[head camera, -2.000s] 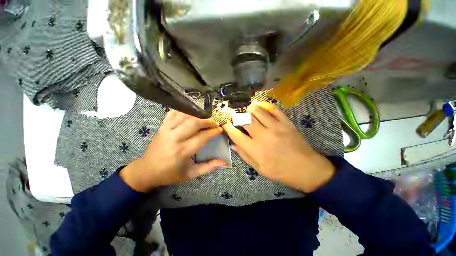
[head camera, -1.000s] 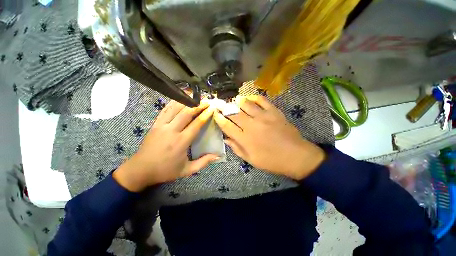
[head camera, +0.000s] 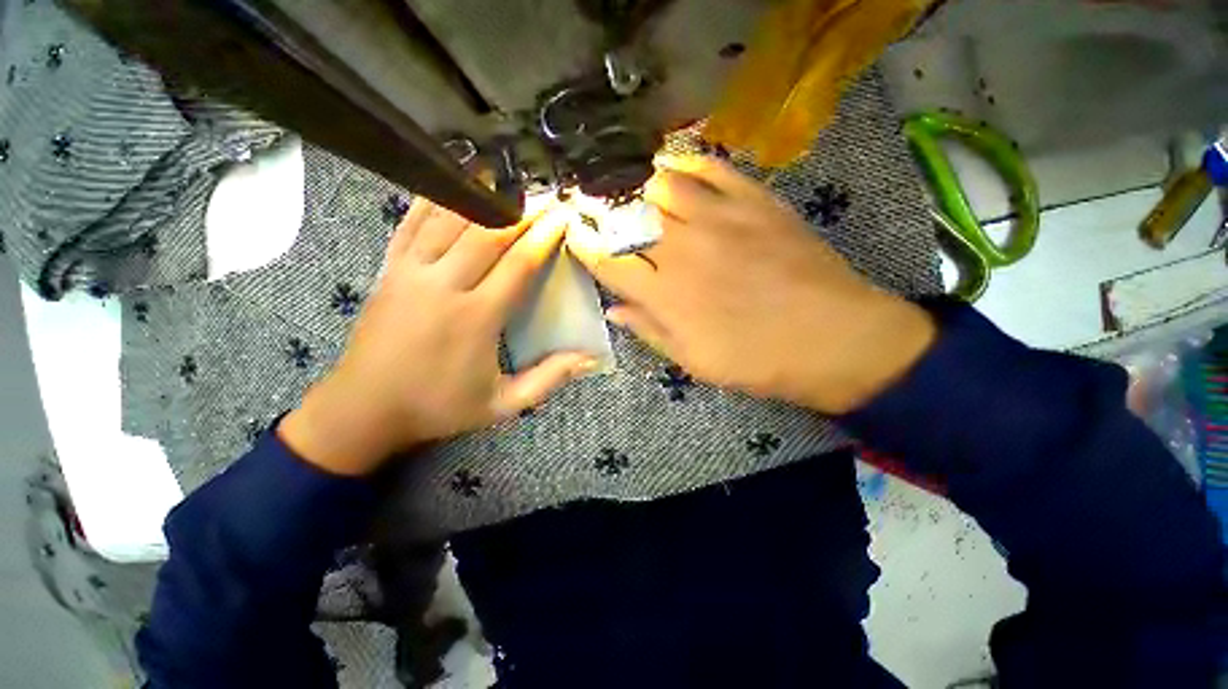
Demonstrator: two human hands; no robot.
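The grey ribbed fabric panel with dark flower motifs (head camera: 539, 464) lies spread over the machine bed and table. My left hand (head camera: 438, 316) lies flat on it, left of the needle, its thumb at the lower edge of a whitish rectangular piece (head camera: 563, 323). My right hand (head camera: 754, 289) presses on the panel right of the needle, fingertips close to my left fingertips. A small white piece (head camera: 626, 226) shows by my right fingers under the presser foot area (head camera: 606, 168). The needle itself is hidden in glare. The sewing machine head (head camera: 498, 54) hangs above.
Green-handled scissors (head camera: 990, 202) lie right of the panel. A yellow-orange tuft (head camera: 808, 67) hangs from the machine. Folded grey cloth (head camera: 101, 162) lies at the left. A brown-handled tool (head camera: 1176, 205) lies at the far right. Part of a blue basket (head camera: 1216, 390) shows at the right edge.
The view has moved closer to the machine head. Both hands stay beside the needle, fingertips close together. The scissors and folded cloth appear to keep their places on the table.
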